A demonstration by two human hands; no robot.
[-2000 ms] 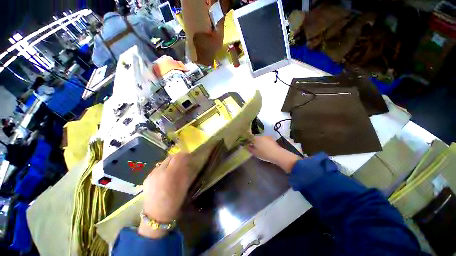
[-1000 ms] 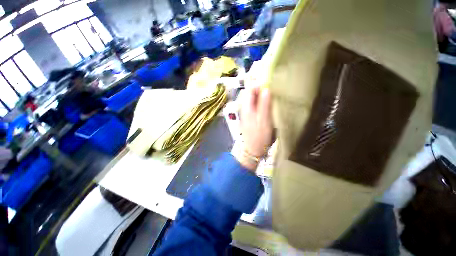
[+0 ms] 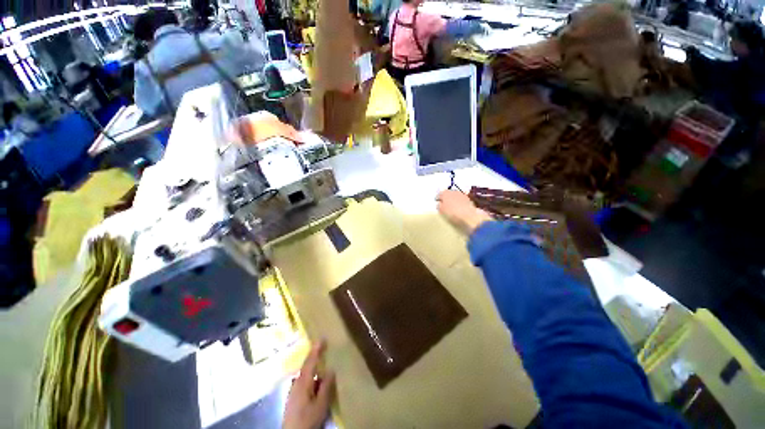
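Note:
A khaki-tan panel [image 3: 478, 314] with a yellow edge lies spread in front of me, right of the white sewing machine head [image 3: 180, 306]. A dark brown pocket piece [image 3: 403, 310] with a pale line lies flat on it. My left hand [image 3: 309, 394] is at the panel's lower left edge, partly cut off by the frame's bottom; whether its fingers grip the edge is unclear. My right hand [image 3: 460, 209] is at the panel's far right edge, near the control screen [image 3: 445, 120]; its fingertips are small and their grip cannot be made out.
Brown pieces [image 3: 579, 239] lie at the right, partly behind my right arm. Folded yellow-khaki layers [image 3: 80, 335] hang at the left. Yellow and tan sheets [image 3: 721, 343] lie low right. Thread spools [image 3: 383, 136] stand beside the screen. Two people are in the background.
The panel, held up close to my view a second ago, now lies flat beside the machine head. My view has turned right, and my right hand and the screen are in view.

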